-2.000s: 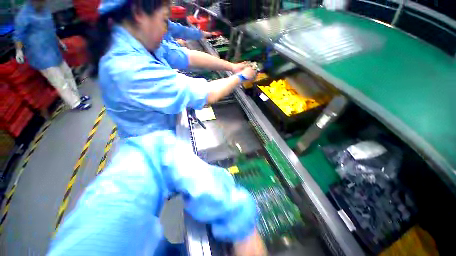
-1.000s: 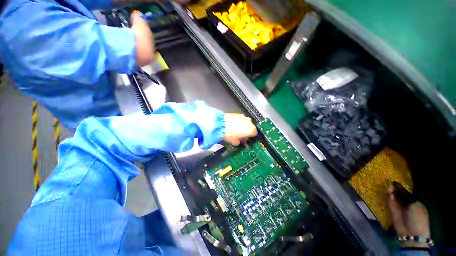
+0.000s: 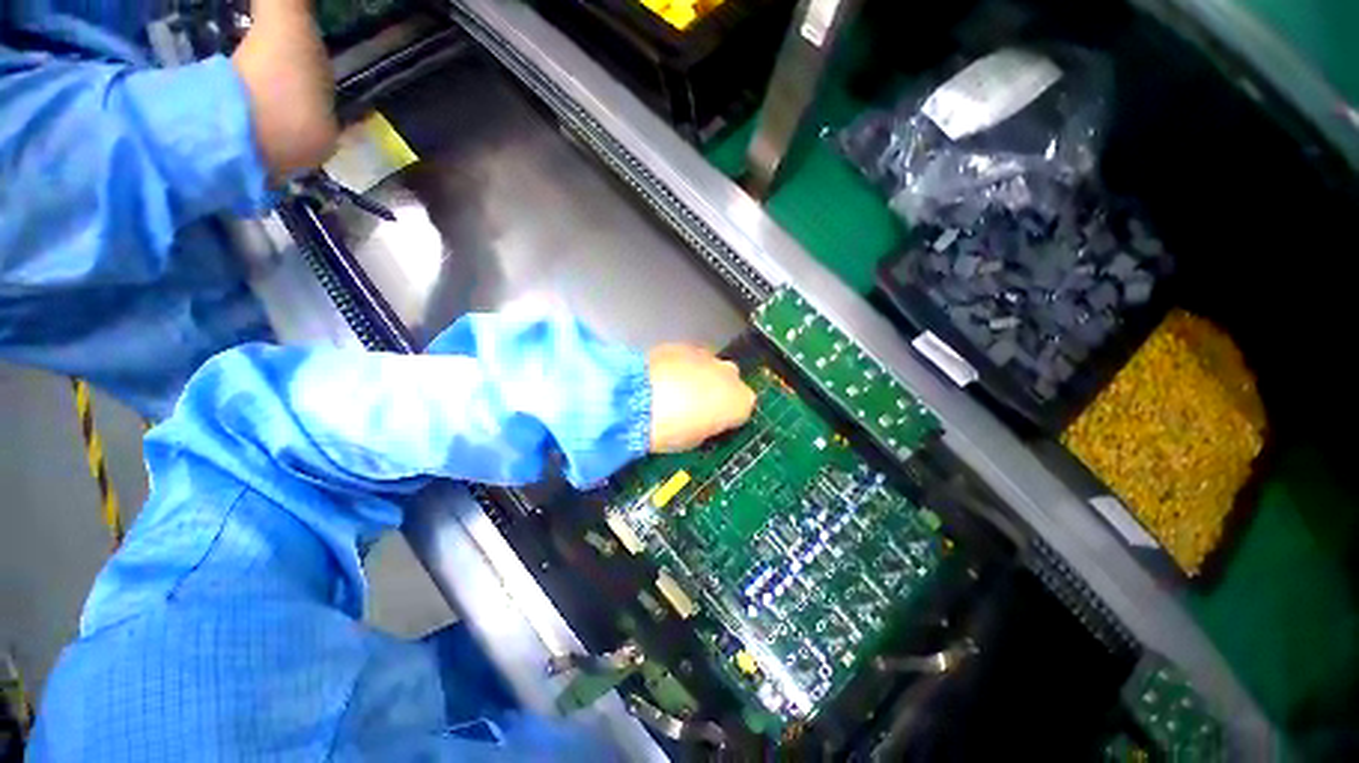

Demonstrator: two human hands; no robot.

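A green circuit board [image 3: 805,514] lies in a black pallet [image 3: 596,525] on the conveyor in front of me. It is crowded with small parts and has a yellow block near its left edge. My left hand [image 3: 701,397] is at the board's far left corner, back of the hand up. Its fingertips are turned down and hidden, so I cannot tell whether it holds anything. A narrow green side strip [image 3: 847,373] lies along the board's far edge. My right hand is not in view.
Beyond the rail [image 3: 678,224] are a bin of grey components [image 3: 1028,298], a heap of small yellow components [image 3: 1177,432] and a crumpled clear bag [image 3: 991,119]. Metal latches [image 3: 932,656] stand at the pallet's edge. Another worker's hand [image 3: 286,90] is at upper left.
My right hand, over the yellow components before, has left the picture. My left hand stays at the board's corner. The view has shifted, showing more of the right side.
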